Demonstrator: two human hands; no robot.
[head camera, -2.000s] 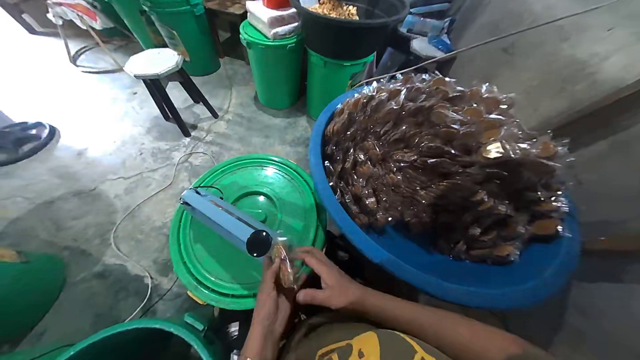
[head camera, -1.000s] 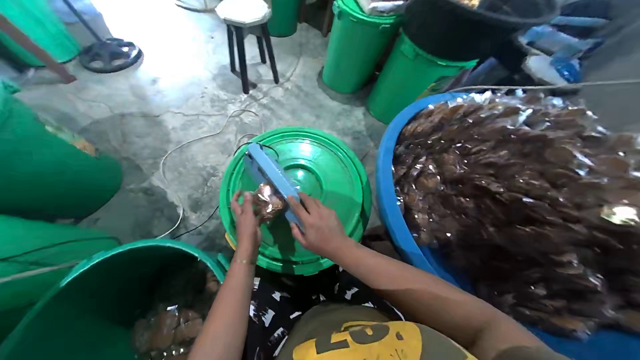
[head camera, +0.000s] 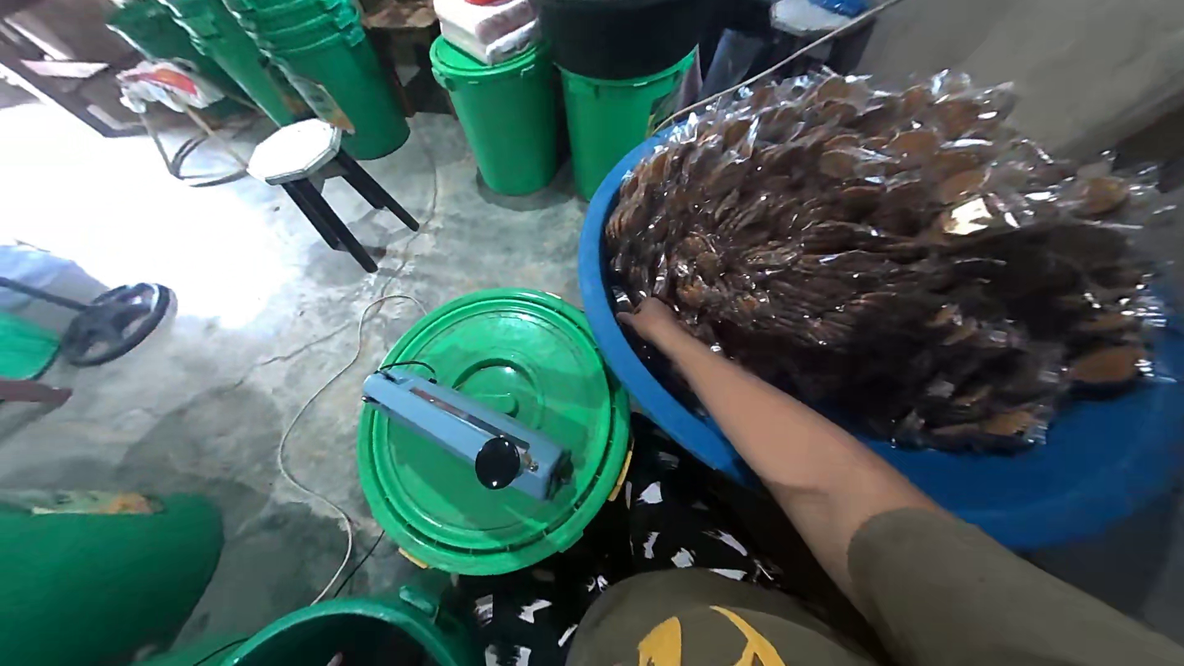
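Note:
My right hand (head camera: 653, 322) reaches over the near left rim of a blue plastic tub (head camera: 606, 305) and touches clear-wrapped packets of flat brown pieces (head camera: 832, 250), heaped high in it. Its fingertips are partly hidden among the packets, so the grip is unclear. Left of the tub, a blue hand-held impulse sealer (head camera: 444, 416) with a round black knob lies across the lid of a green plastic bucket (head camera: 407, 490). My left hand does not show clearly; a small skin-toned patch at the bottom edge, inside an open green bucket (head camera: 370, 610), may be part of it.
A stool (head camera: 296, 153) with a white top stands beyond the sealer. A pale cord (head camera: 291, 444) runs over the concrete floor. More green buckets (head camera: 504, 120) stand behind, and a green container (head camera: 102, 583) is at lower left. A black wheel-like base (head camera: 116, 324) lies far left.
A second ago both hands were at the sealer with a packet; now my right hand is in the blue tub and the sealer lies unheld. The view has shifted.

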